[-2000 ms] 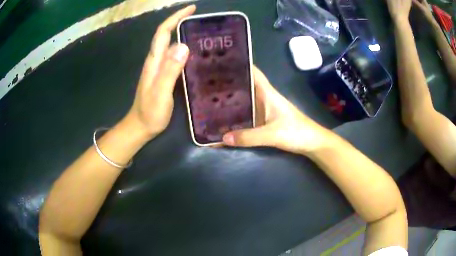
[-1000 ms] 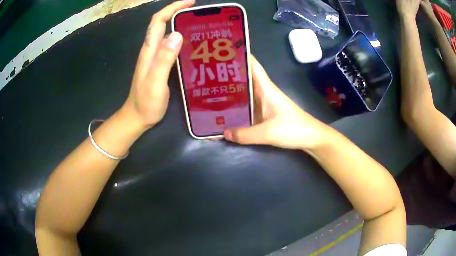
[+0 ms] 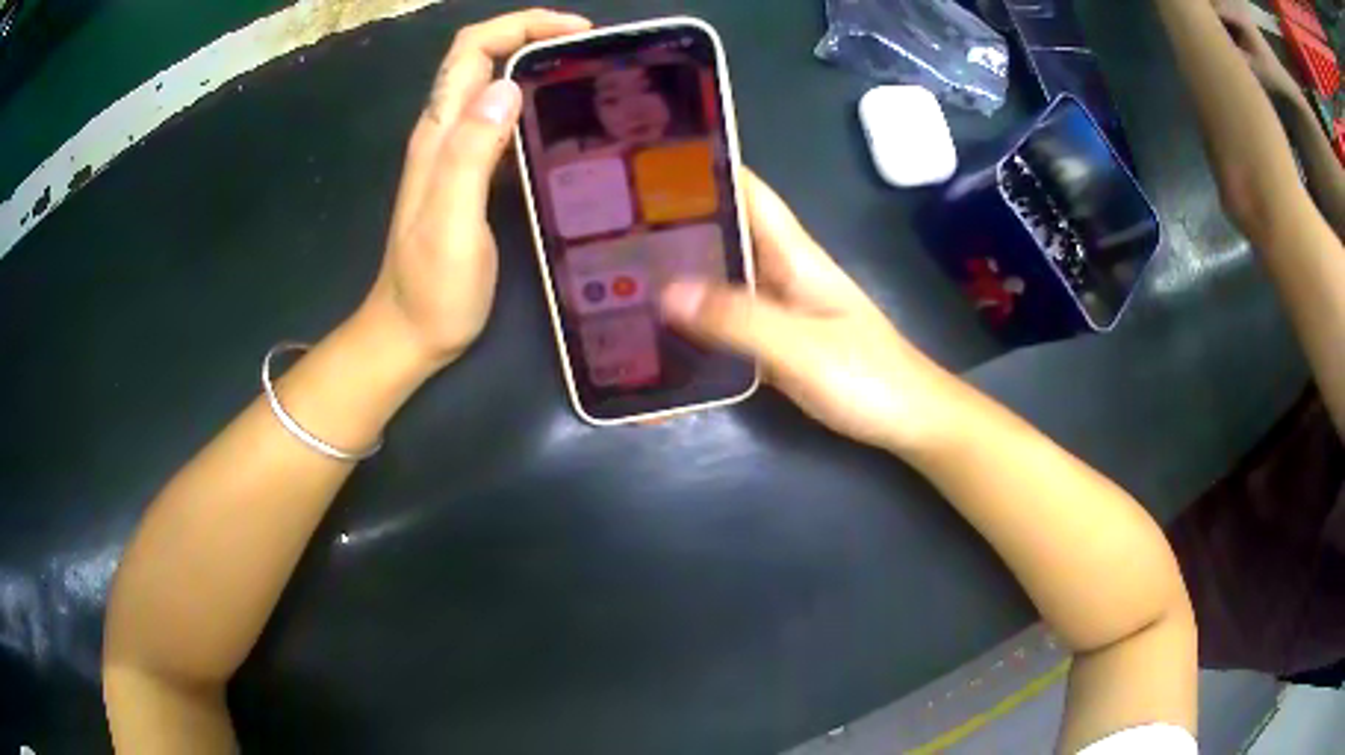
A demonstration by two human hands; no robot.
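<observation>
A smartphone (image 3: 634, 221) with a pale rim and a lit screen is held upright above the dark bench. The screen shows a picture at the top and several coloured tiles. My left hand (image 3: 450, 214) grips the phone's left edge, with the thumb near its upper left side and the fingers at the top left corner. My right hand (image 3: 826, 339) holds the phone from its right side. Its thumb lies over the lower part of the screen and is blurred. The right fingers behind the phone are hidden.
A white earbud case (image 3: 907, 134) lies right of the phone. Beside it stands a dark blue tin (image 3: 1018, 280) of small shiny pieces. A crumpled clear bag (image 3: 922, 52) lies behind. Another person's arm (image 3: 1261, 177) is at the right. A pale worn rail (image 3: 148, 111) curves at upper left.
The screen went from a lock screen to a red page, and now shows tiles. My right thumb has moved up over the screen. The other person's arm has shifted.
</observation>
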